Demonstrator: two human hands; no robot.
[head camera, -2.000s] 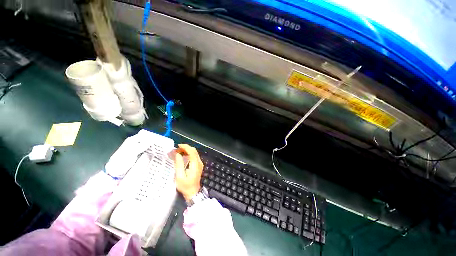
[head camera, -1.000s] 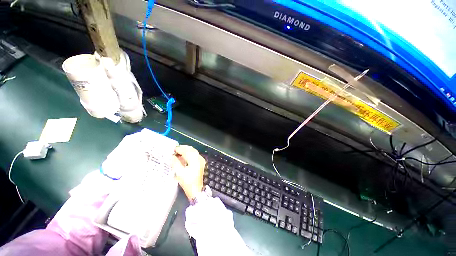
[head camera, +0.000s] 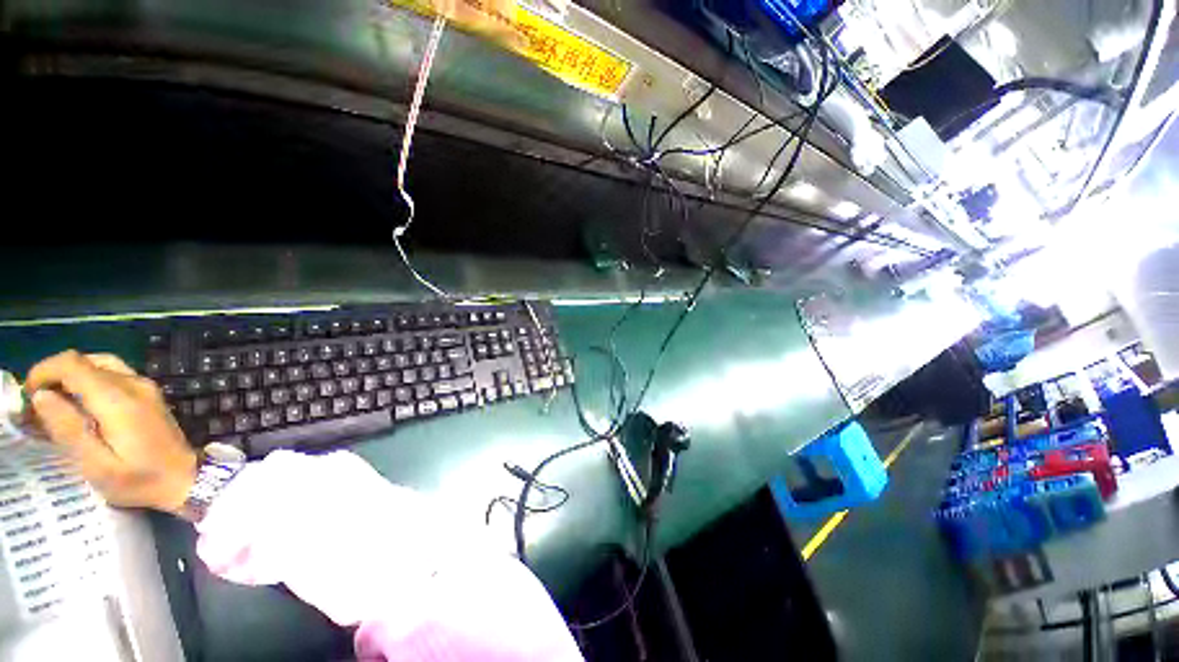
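Observation:
The white label sheet (head camera: 49, 537), with rows of small black print, lies over the pale box (head camera: 153, 588) at the lower left, both cut off by the picture's edge. My bare right hand (head camera: 110, 433), with a metal wristwatch, is at the sheet's upper edge. Its fingers are curled and point left; whether a label is between the fingertips cannot be told. A small white patch at the left edge beside these fingertips may be part of my gloved left hand, but it is too cut off to tell.
A black keyboard (head camera: 362, 369) lies right of my right hand. Beyond it are loose black cables and a black handheld device (head camera: 666, 455), likely a scanner. A metal rail with a yellow label (head camera: 569, 54) runs behind. Past the bench end stand a blue box (head camera: 838, 472) and blue bins (head camera: 1021, 511).
The view has swung right, so the hands, sheet and box now sit at the left edge. The cups, yellow note and monitor screen have left view; the bench's right end has appeared.

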